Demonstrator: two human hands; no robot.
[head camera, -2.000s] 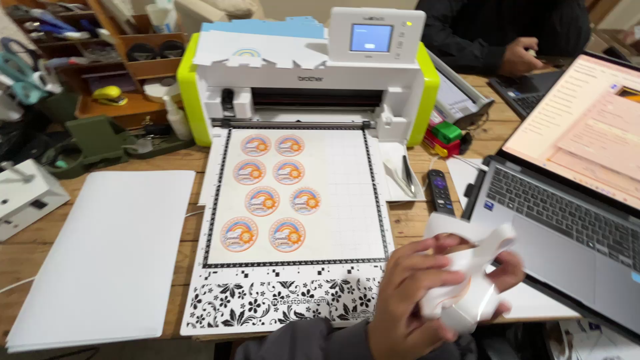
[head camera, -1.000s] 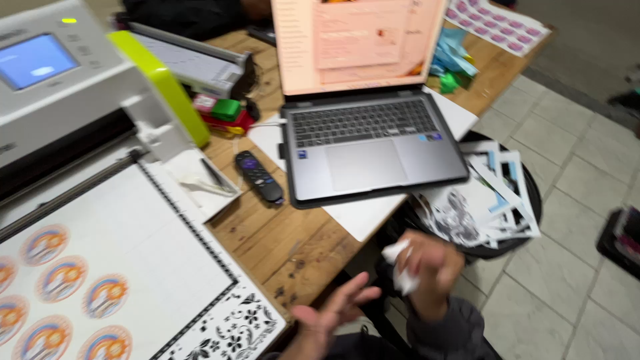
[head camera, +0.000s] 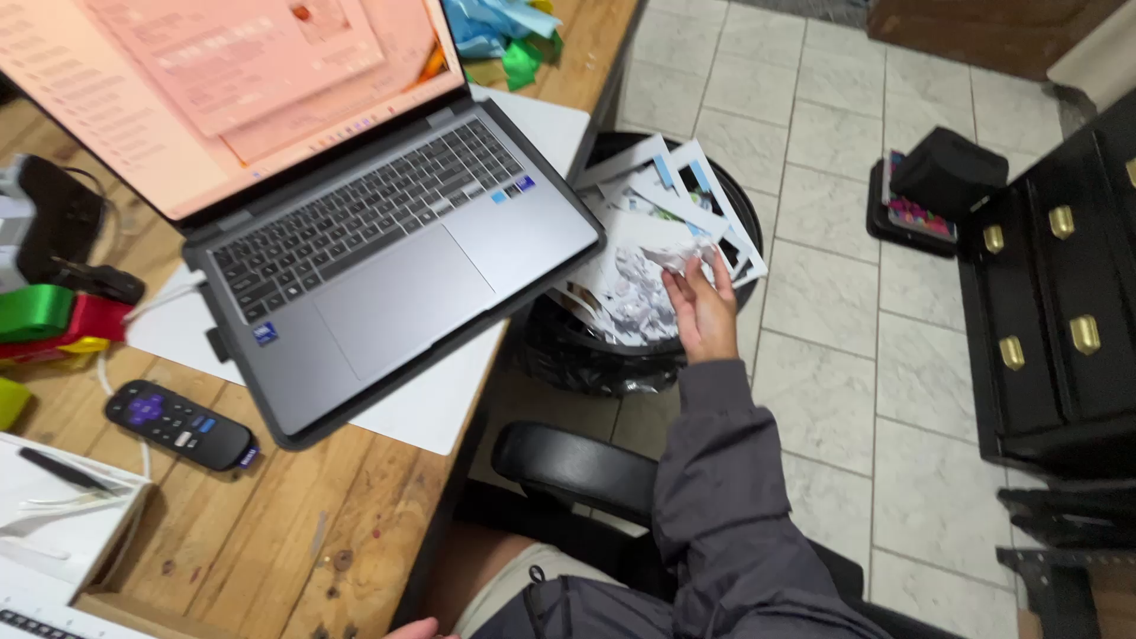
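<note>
My right hand (head camera: 703, 306) reaches over a round black waste bin (head camera: 621, 366) on the floor beside the table, its fingers on a crumpled piece of white paper (head camera: 682, 256). Whether they still grip it or are letting it go is hard to tell. Crumpled paper and cut sheets (head camera: 701, 209) with printed edges fill the bin. Of my left hand (head camera: 415, 630), only a bit of finger shows at the bottom edge, near my lap, and what it does is hidden.
An open laptop (head camera: 408, 293) lies on white paper on the wooden table (head camera: 311, 524), with a remote control (head camera: 180, 426) to its left. A chair armrest (head camera: 572, 469) stands below the bin. Black drawers (head camera: 1056, 293) are at the right.
My view has swung right, away from the cutting machine. My right hand has moved out over the bin with the white paper. My left hand has almost left the view.
</note>
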